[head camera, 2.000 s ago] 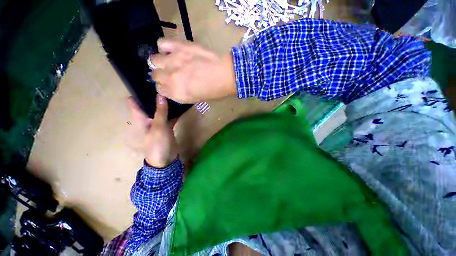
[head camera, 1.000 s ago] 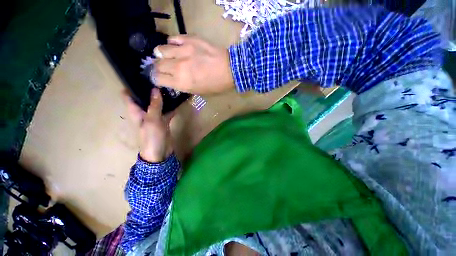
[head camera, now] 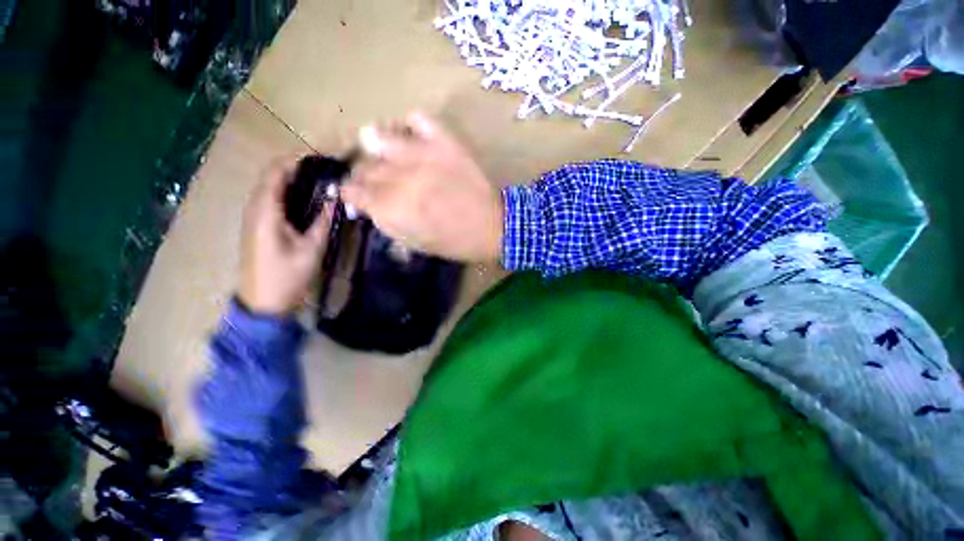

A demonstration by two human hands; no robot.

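Note:
A black housing (head camera: pixel 396 296) lies on the brown cardboard bench in front of me, blurred, its rounded end towards my apron. A narrower black strip or frame runs along its left side. My left hand (head camera: pixel 283 245) is at the housing's upper left, its thumb and fingers around the dark end. My right hand (head camera: pixel 428 190) is over the upper right part, fingers bent, with white wraps on the fingertips. A small white spot shows between the hands; I cannot tell what it is. Blur hides what the right fingertips hold.
A large pile of white connector leads (head camera: pixel 571 48) lies on the bench beyond my right hand. Black shiny units (head camera: pixel 137 476) are grouped at the lower left. The dark green conveyor belt (head camera: pixel 63 211) runs along the left. A translucent green bin (head camera: pixel 872 190) stands at the right.
The housing has swung round and now lies nearer my apron. My left hand has moved from its near end up to its far left. My right hand has shifted slightly down and right.

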